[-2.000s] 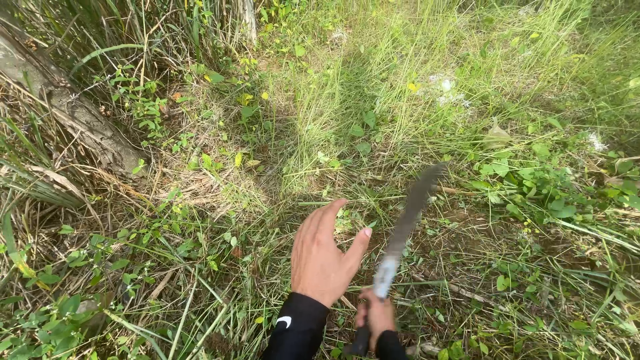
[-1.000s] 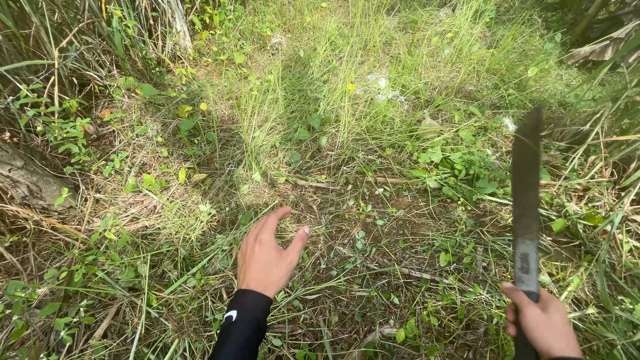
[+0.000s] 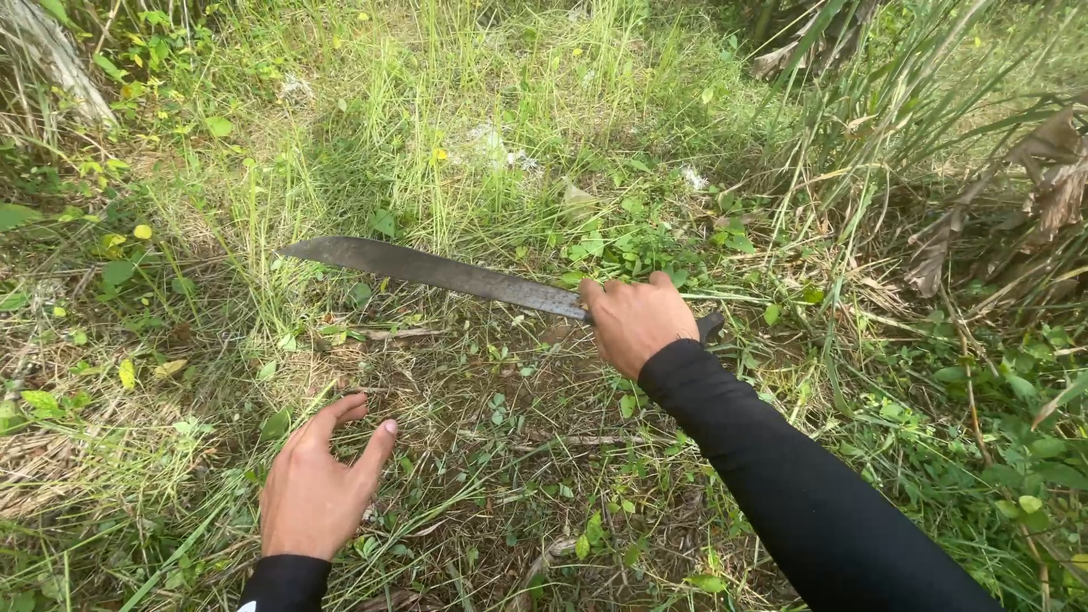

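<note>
My right hand is closed around the dark handle of a machete, right of the view's middle. The long, dark metal blade points left and slightly up across the view, above low grass and weeds. The butt of the handle shows past the heel of the hand. My left hand is at the lower left, below the blade and apart from it, with thumb and fingers spread and nothing held. Both forearms wear black sleeves.
Tall green grass stands beyond the blade. Long-leaved clumps and dry brown leaves are at the right. A pale trunk leans at the upper left. Dry sticks lie on the ground.
The machete has gone from nearly upright at the right to lying almost level, its tip now toward the left. The right arm now reaches farther forward. The view has turned right.
</note>
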